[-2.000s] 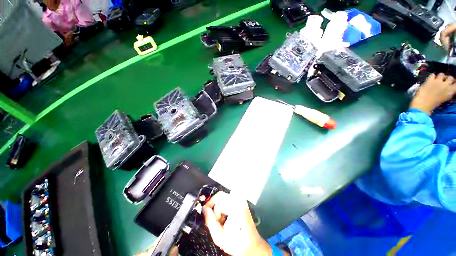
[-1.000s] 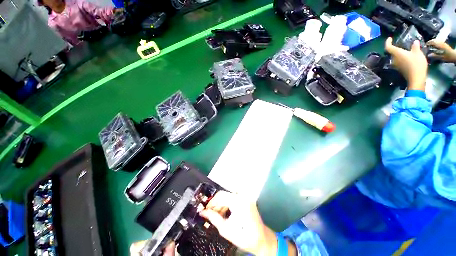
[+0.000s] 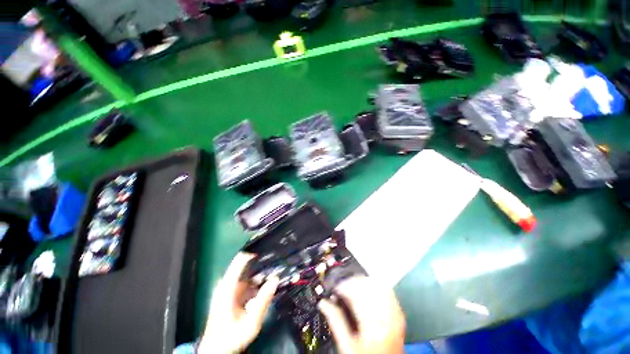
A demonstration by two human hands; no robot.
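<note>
A black camera housing (image 3: 293, 228) lies opened on the green bench, low in the middle of the view, with its latch cover (image 3: 267, 207) with a pale rim at the upper end. A circuit board (image 3: 287, 275) with red and white wires sits over the housing, flat side up. My left hand (image 3: 238, 304) holds the board's left end between thumb and fingers. My right hand (image 3: 369, 314) is at the housing's right side, fingers bent on a dark part. The image is blurred, so its fingertips are unclear.
A black parts tray (image 3: 148, 235) with boards in one column is at left. Several grey camera units (image 3: 314, 145) stand in a row behind the work. A white sheet (image 3: 411, 207) and a screwdriver (image 3: 508, 204) lie at right. A blue bin (image 3: 67, 211) is far left.
The view has swung left. The board was held tilted on edge and now lies flatter over the housing. My left hand shows more fully. The neighbouring worker's hands have left the view.
</note>
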